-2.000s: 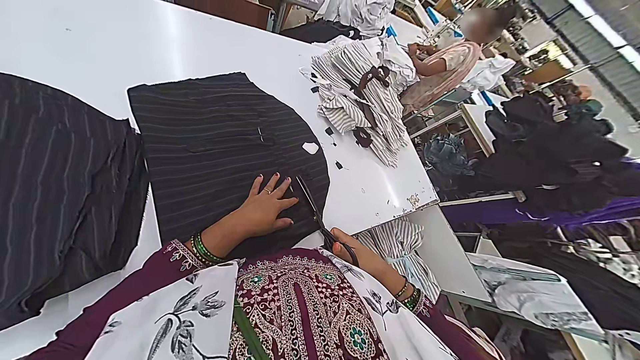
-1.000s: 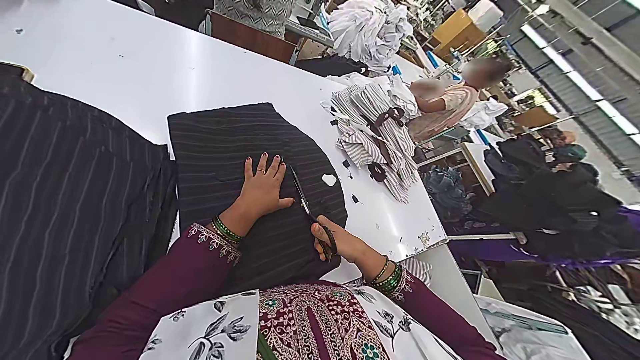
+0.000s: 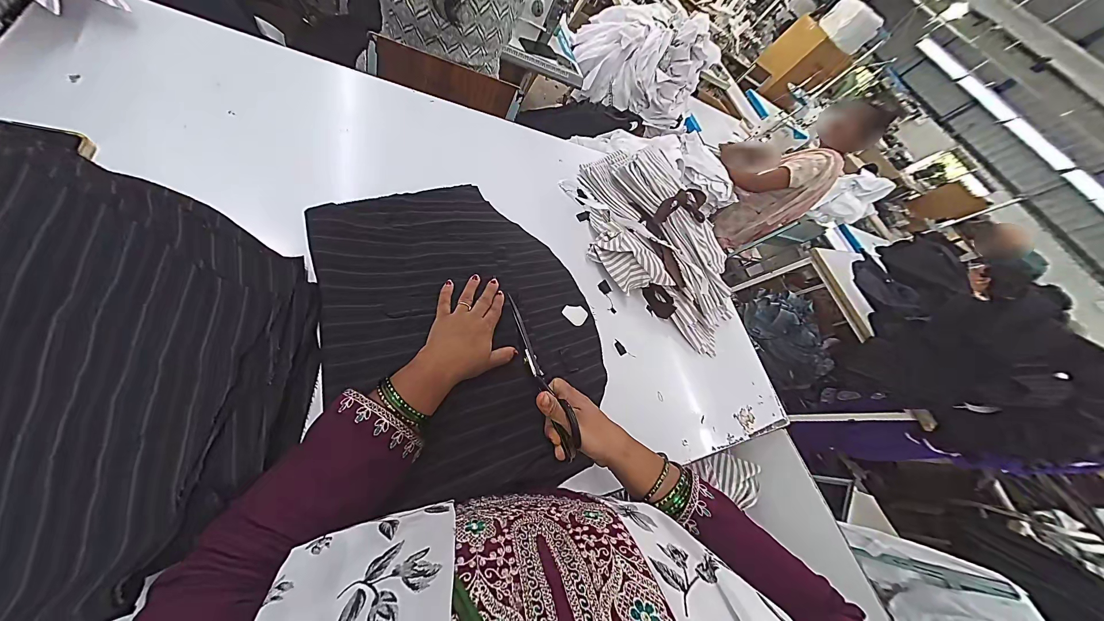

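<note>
My left hand [image 3: 466, 336] lies flat with fingers apart on a dark pinstriped fabric panel [image 3: 405, 250]. My right hand [image 3: 582, 423] grips the handles of black-handled scissors [image 3: 530, 349], whose blades point up and left over the panel, just right of my left fingertips. Whether the blades are in the cloth I cannot tell. A small white piece [image 3: 574, 316], perhaps chalk, rests near the panel's curved right edge. A larger dark striped fabric pile [image 3: 147, 345] lies at the left.
Bundled striped fabric pieces [image 3: 660, 233] with dark ties lie on the white table [image 3: 259, 112], with small black scraps nearby. White cloth [image 3: 647, 60] is heaped beyond. A person [image 3: 785, 181] is at the upper right, and dark garments [image 3: 992, 336] are piled at the right.
My left hand has shifted up the panel from its place two seconds ago. The scissors have moved up with my right hand. The view has also shifted.
</note>
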